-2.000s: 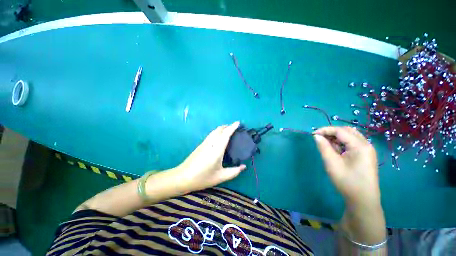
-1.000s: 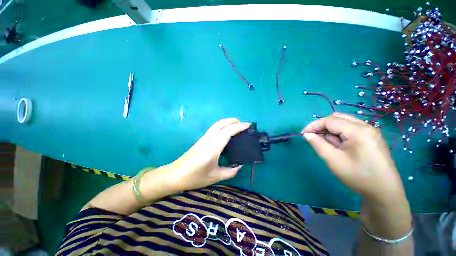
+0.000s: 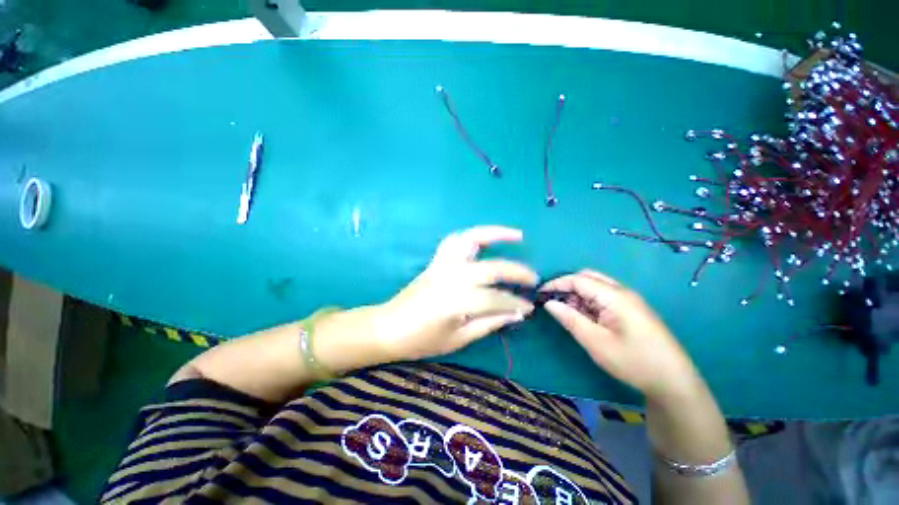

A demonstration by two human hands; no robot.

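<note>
My left hand (image 3: 463, 296) covers most of the black housing (image 3: 522, 291), of which only small dark parts show between the fingers. My right hand (image 3: 616, 330) is at the prong side, its thumb and fingertips pinched on a dark part beside my left fingertips. The wire in my right hand is mostly hidden, and I cannot tell where its end sits. A thin dark red attached lead (image 3: 508, 355) hangs from the housing toward my body.
Two loose wires (image 3: 468, 133) (image 3: 552, 148) lie ahead. A red wire pile (image 3: 838, 178) with white-silver ends spreads at right, before a carton. Silver tweezers (image 3: 250, 180) and a white ring (image 3: 35, 203) lie left. Another black housing (image 3: 872, 314) is at the right edge. A white rail (image 3: 542, 28) borders the bench.
My right hand has moved left, up against my left hand. My left hand has shifted over the housing and now hides most of it. Another black housing shows more clearly at right.
</note>
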